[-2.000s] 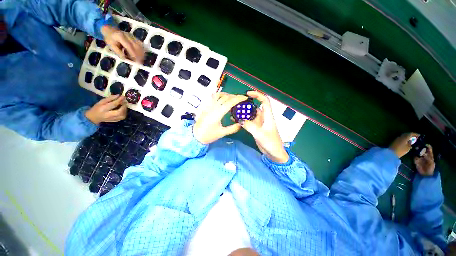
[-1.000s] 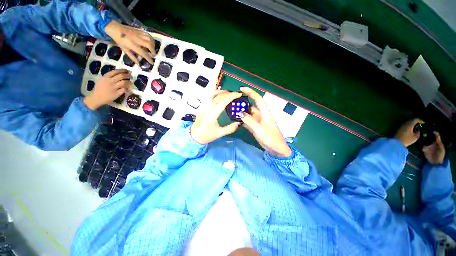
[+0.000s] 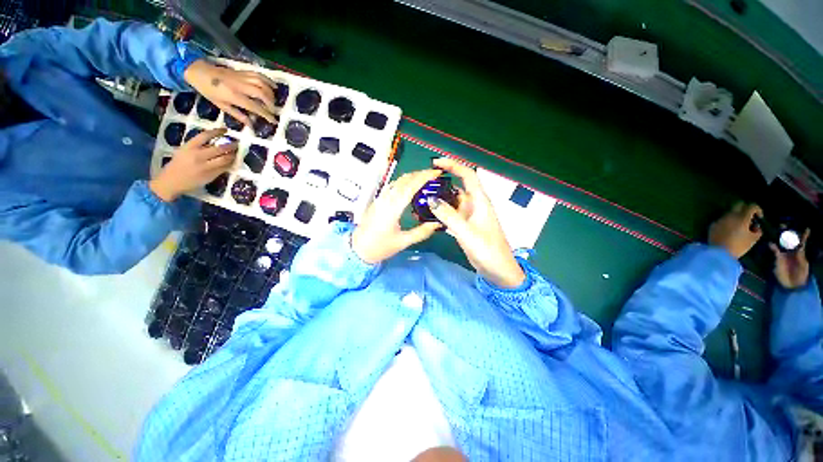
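Note:
A round black smartwatch unit (image 3: 435, 197) is held between my two hands in the middle of the view, above the green bench. Its display is lit with purple-white marks, too small to read. My left hand (image 3: 390, 217) grips its left side between thumb and fingers. My right hand (image 3: 478, 226) holds the right side, its index finger at the top edge and its thumb over the lower right of the display. A white paper sheet (image 3: 532, 217) with a small dark blue square lies on the bench, partly behind my right hand.
A white foam tray (image 3: 383, 135) with dark and red-lit watches lies at left, under another worker's hands. A black blister tray (image 3: 212, 280) is below it. A dark green conveyor belt (image 3: 505, 108) runs beyond. At right, a neighbour's hands hold a unit with a white-lit face (image 3: 790, 239).
The display has changed from a grid of icons to fewer purple-white marks. My hands have barely moved. The right neighbour's hands have moved apart, and a white-lit face now shows there.

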